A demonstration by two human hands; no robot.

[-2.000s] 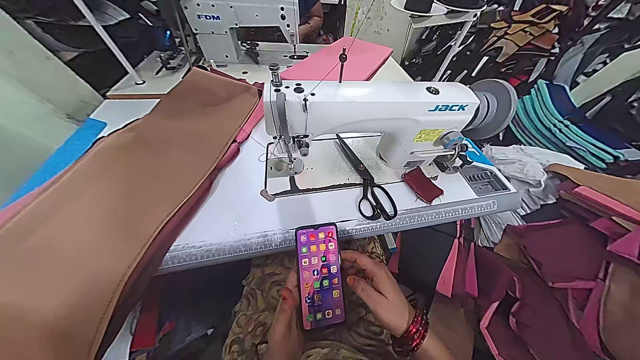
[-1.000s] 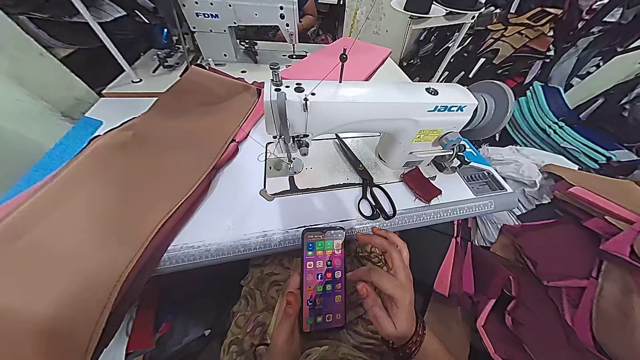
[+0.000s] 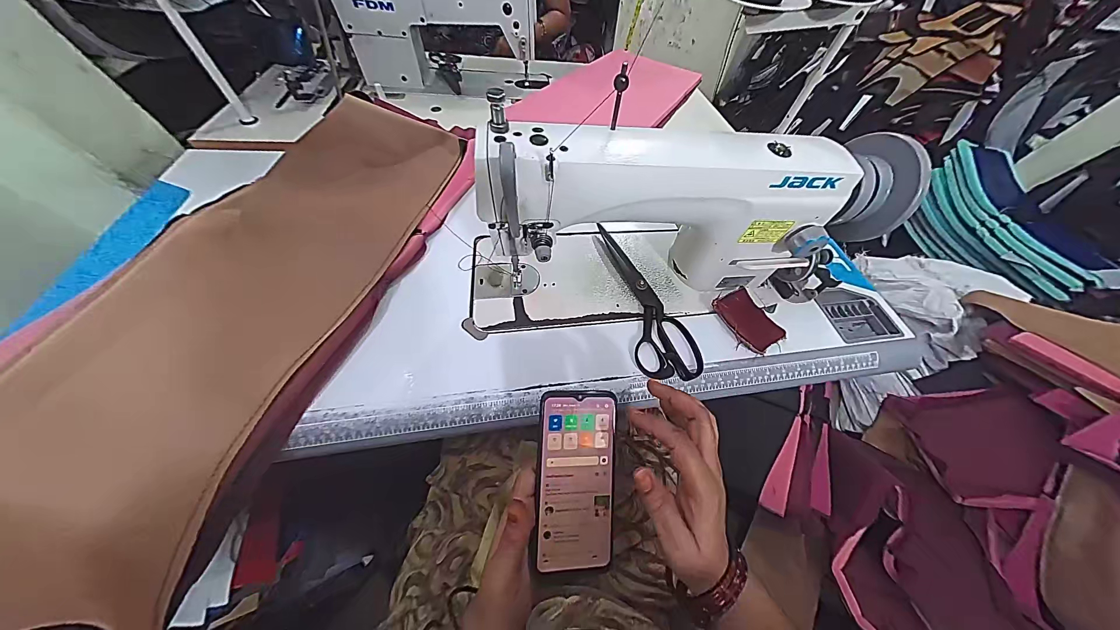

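Note:
A smartphone (image 3: 576, 490) with a lit screen is held upright over my lap by my left hand (image 3: 509, 551), its thumb along the phone's left edge. My right hand (image 3: 687, 490) is beside the phone's right edge, fingers apart and holding nothing. Just beyond, black-handled fabric scissors (image 3: 647, 302) lie on the bed of a white Jack sewing machine (image 3: 665, 175), handles towards me. To their right a small dark red fabric piece (image 3: 750, 321) rests on the table. The machine's presser foot (image 3: 518, 278) is left of the scissors, with loose thread near it.
A long brown padded panel (image 3: 227, 289) covers the table's left side and hangs over the edge. Pink material (image 3: 612, 87) lies behind the machine. Maroon and pink pieces (image 3: 954, 464) are heaped at right, near teal folded pieces (image 3: 989, 227). Behind, a person's arm (image 3: 551, 22) shows by another sewing machine (image 3: 433, 44).
The phone's screen has changed from app icons to a panel with toggles and a list. My right hand has moved off the phone's edge, its fingers spread.

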